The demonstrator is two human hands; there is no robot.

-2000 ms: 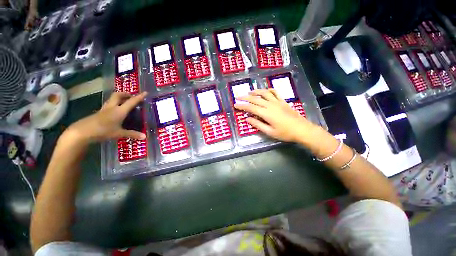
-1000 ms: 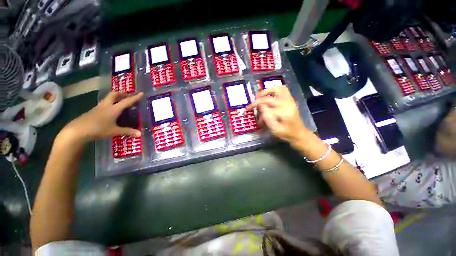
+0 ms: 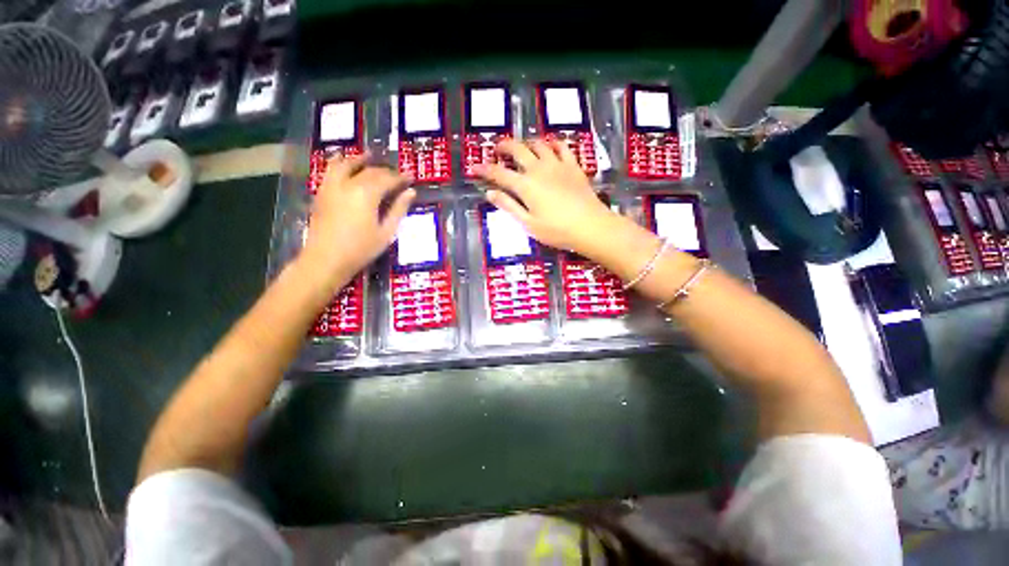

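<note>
A clear blister tray [image 3: 498, 352] holds two rows of red keypad phones, face up, most with screens glowing white. My left hand [image 3: 356, 208] is over the left end of the tray, fingers apart on or just above the lower keys of the top-left phone [image 3: 336, 119], partly covering the phone below it. My right hand [image 3: 545, 199] is over the middle, fingers apart at the keys of the third phone in the top row [image 3: 487, 111]. It partly covers the phones below. Neither hand holds a phone.
Fans [image 3: 50, 100] stand at left beside a white dish-like base [image 3: 149, 188]. White-backed phones [image 3: 203, 102] lie in a tray at upper left. At right are a dark round base [image 3: 813, 199], black smartphones [image 3: 894, 332] on white paper, a metal post and another tray of red phones [image 3: 946, 232].
My right hand has moved left and up from the lower-right phones to the top row. My left hand has moved up from the lower-left phone. The view has shifted, so the tray appears further right.
</note>
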